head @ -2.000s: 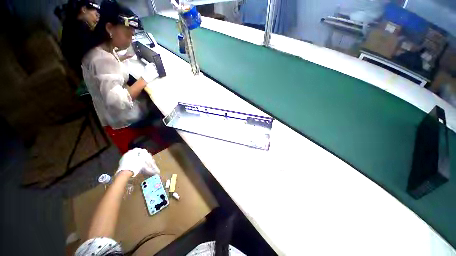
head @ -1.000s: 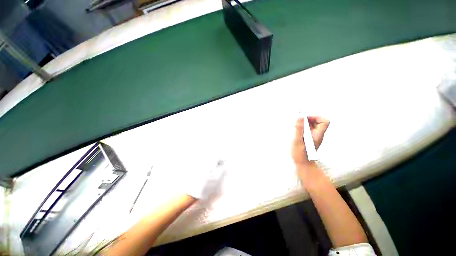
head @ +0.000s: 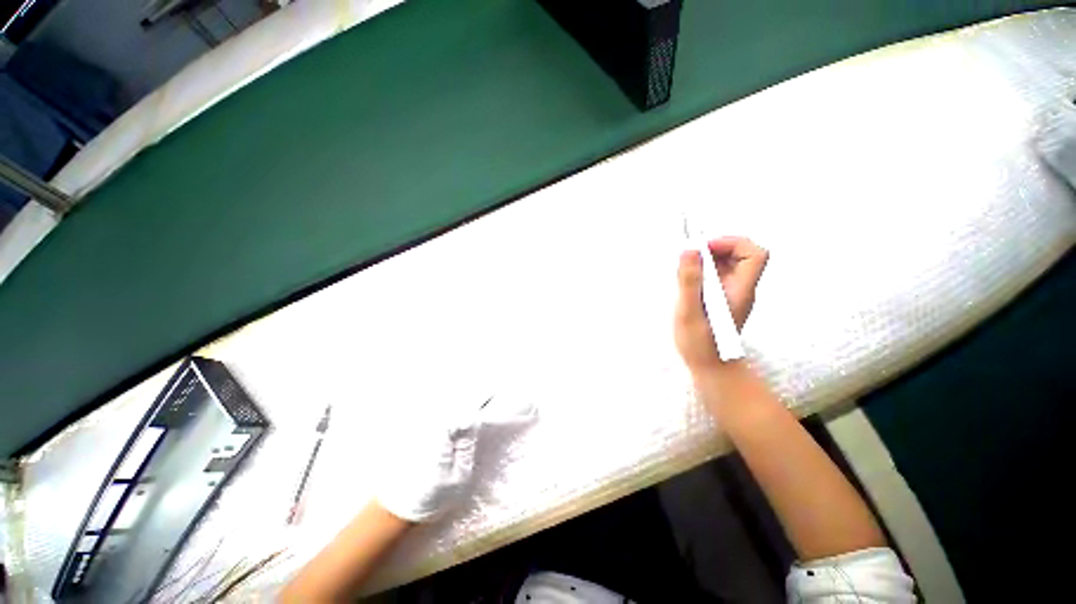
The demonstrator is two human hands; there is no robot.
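My bare right hand holds a white paint marker above the bench, its thin tip pointing up and away. My left hand, in a white glove, is over the bench to the left; a small dark spot shows near its fingertips, and I cannot tell whether it holds anything. A long, shallow metal housing with rectangular cutouts and a perforated end lies at the far left. A second marker, pale with a dark tip, lies between the housing and my left hand.
Shiny bubble wrap covers the bench. A green conveyor belt runs beyond it, with a black housing standing on it, cut off by the top edge. A greyish item shows at the right edge. Thin dark strands hang at lower left.
The view has swung from the side table, phone and seated workers to the bench. My gloved hand has left the side table; my right hand has come into view with the marker.
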